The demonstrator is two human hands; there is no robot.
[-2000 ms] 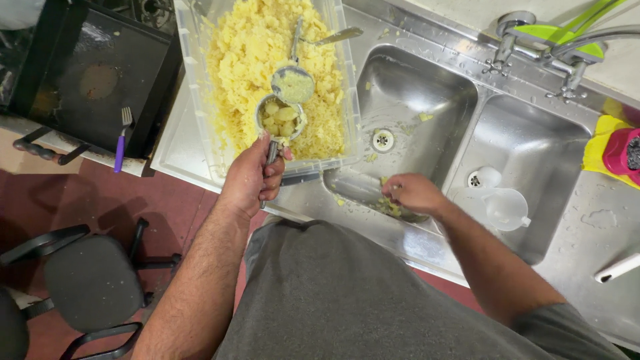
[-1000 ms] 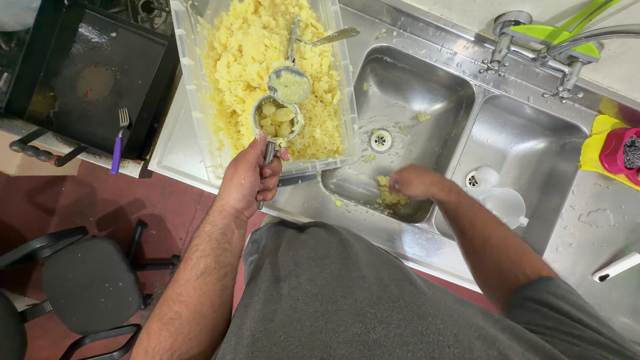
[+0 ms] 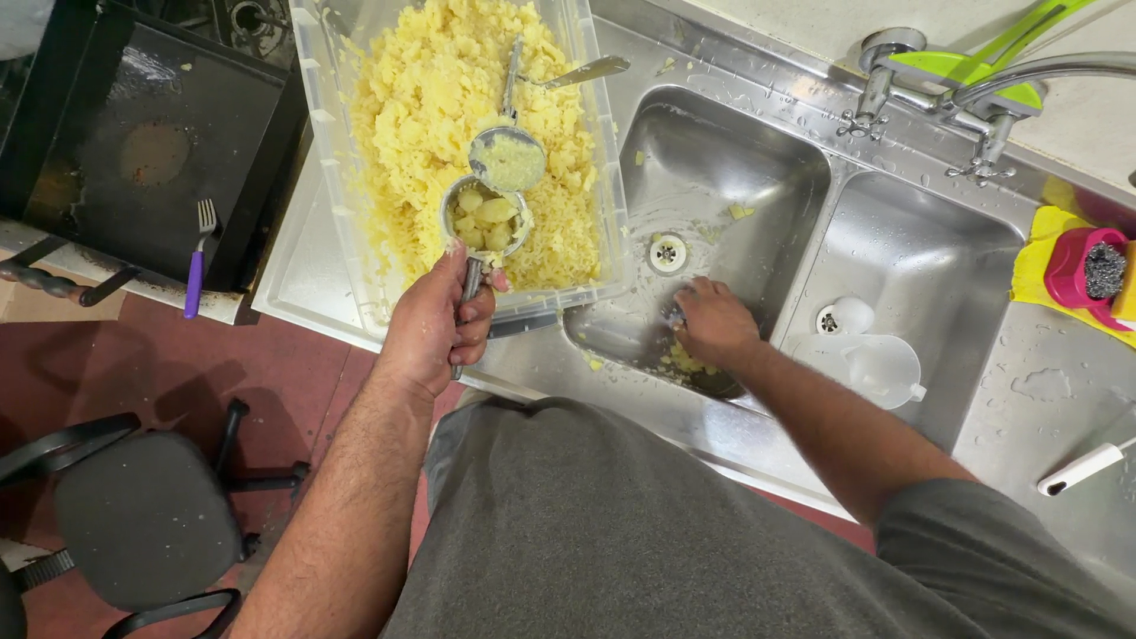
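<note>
My left hand (image 3: 441, 319) grips the handle of a metal potato ricer (image 3: 523, 219), its basket holding pieces of potato. The ricer lies over a clear plastic tub (image 3: 612, 177) heaped with riced potato (image 3: 444, 98); its plunger (image 3: 506, 161), coated with mash, is swung up away from the basket. A metal utensil handle (image 3: 590, 71) sticks out over the tub's right side. My right hand (image 3: 714, 321) is low in the left sink basin (image 3: 754, 151), palm down beside yellow scraps (image 3: 679, 362); whether its fingers hold anything is hidden.
Right basin (image 3: 958, 266) holds a translucent plastic vessel (image 3: 874, 368). Behind stands a mixer tap (image 3: 923, 93). A pink holder with a steel scourer (image 3: 1105, 271) and a white-handled utensil (image 3: 1083, 469) lie right. At left are a black roasting pan (image 3: 151, 151), a purple-handled fork (image 3: 195, 275) and an office chair (image 3: 146, 519).
My right hand has moved left and farther into the left basin, away from its near right corner. My left hand stays on the ricer handle.
</note>
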